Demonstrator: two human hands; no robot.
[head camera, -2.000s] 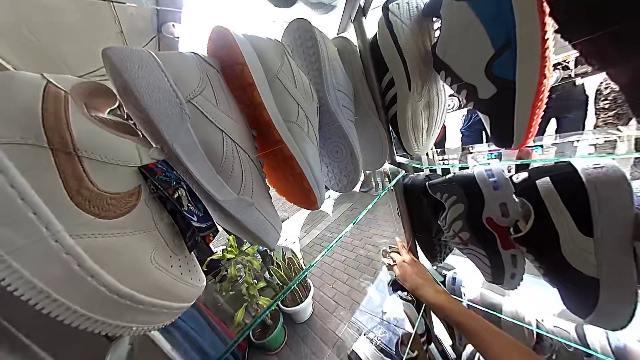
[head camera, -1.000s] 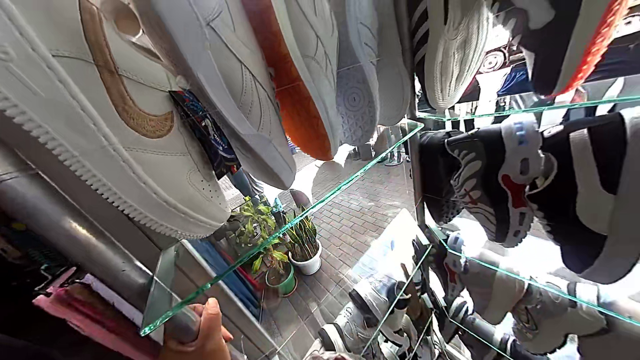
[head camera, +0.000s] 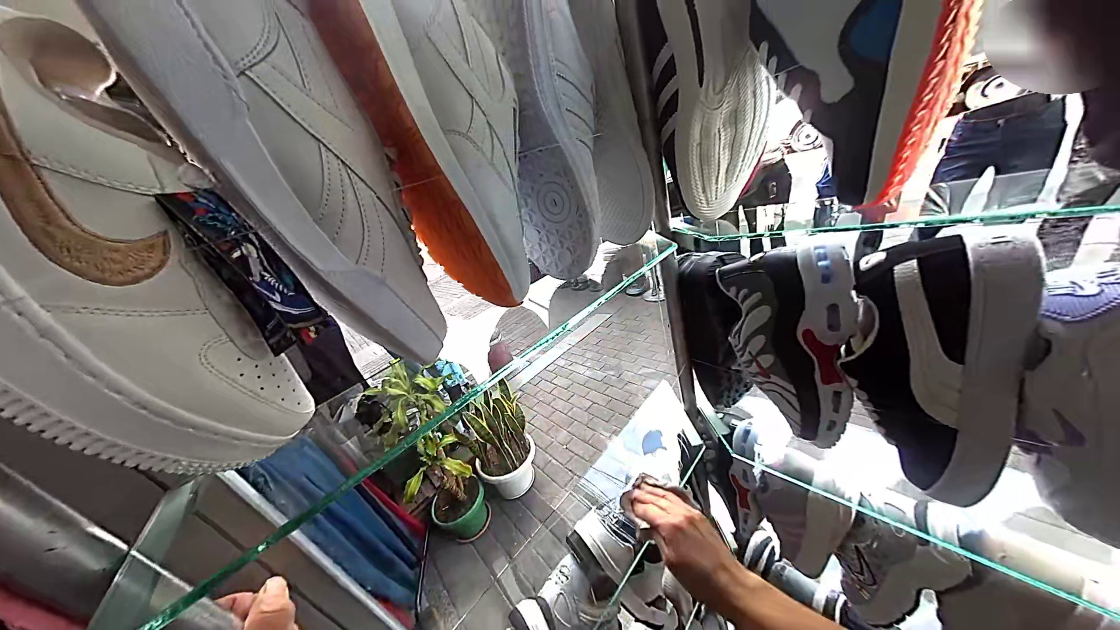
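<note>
My right hand reaches in from the bottom and is closed on a crumpled greyish cloth, just above sneakers on a lower shelf. At the bottom left, the fingers of my left hand are bent at the edge of a glass shelf; most of that hand is out of view. This shelf's green edge runs diagonally up to a metal post. Above it hang white sneakers, one with an orange sole, and a large white sneaker with a tan mark is at the left.
Black and white sneakers stand at the right between glass shelf edges. Beyond the glass are a potted plant in a green pot, another in a white pot, and brick paving. A person in dark trousers is at the upper right.
My right hand, out of view one second ago, is back in view near the lower sneakers. My left hand sits lower, with less of it showing. The view has shifted.
</note>
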